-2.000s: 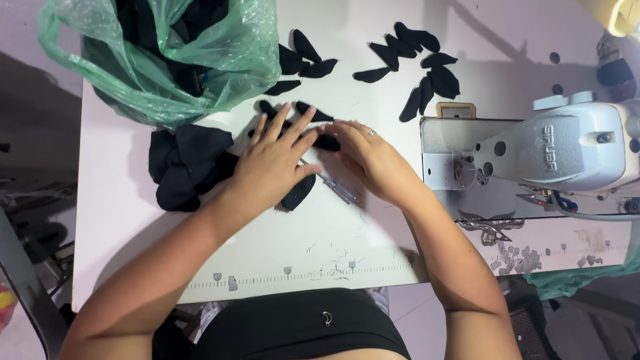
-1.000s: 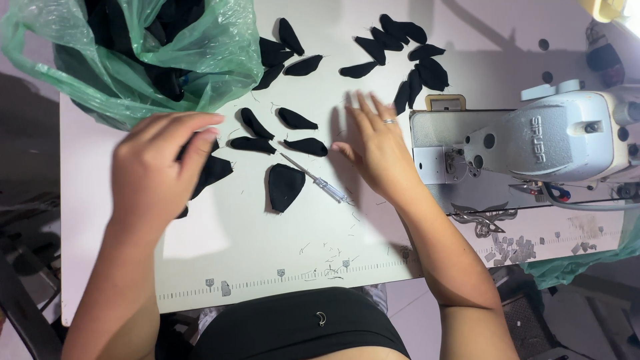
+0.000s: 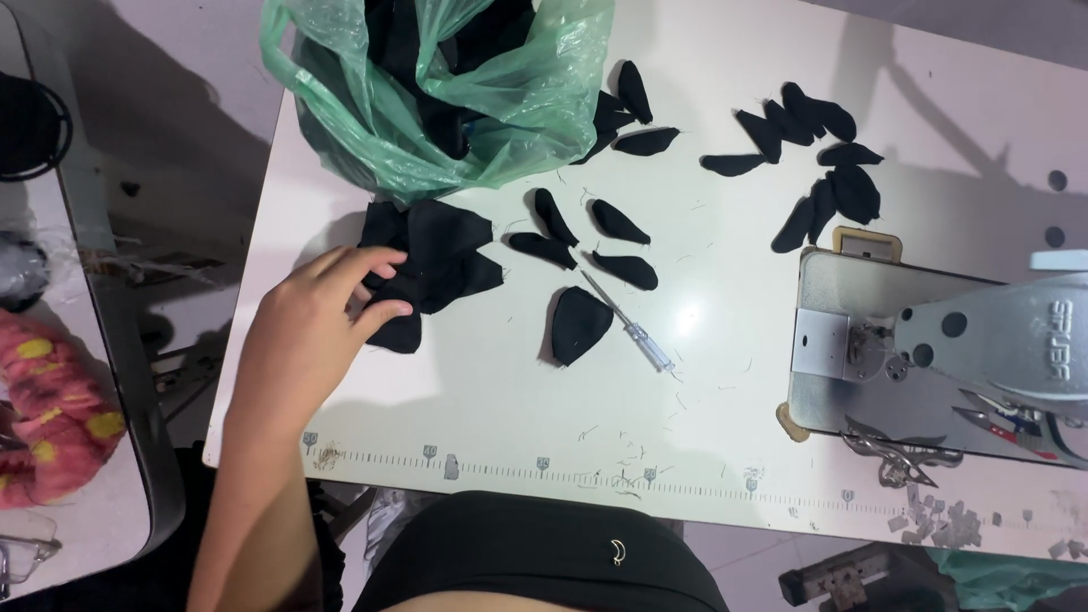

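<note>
My left hand [image 3: 319,319] is over the left edge of a pile of black fabric pieces [image 3: 450,255], thumb and fingers apart; whether it pinches a piece cannot be told. My right hand is out of the picture. To the right of the pile, several small curved black pieces [image 3: 625,269] lie loosely grouped. Below them rests a wider black piece [image 3: 581,325], beside a screwdriver with a clear handle [image 3: 648,347]. More black pieces [image 3: 756,134] lie at the upper right, and a few [image 3: 646,140] by the bag.
A green plastic bag [image 3: 518,119] with black fabric inside stands at the table's upper left. On the right is a sewing machine [image 3: 1011,336], with thread snips [image 3: 892,455] near its bed. A printed ruler [image 3: 595,476] runs along the front edge. A second table [image 3: 85,544] holds pink-and-yellow fabric [image 3: 55,408].
My right hand has left the view. My left hand, earlier over the small pieces, is now at the black pile. The view has shifted left.
</note>
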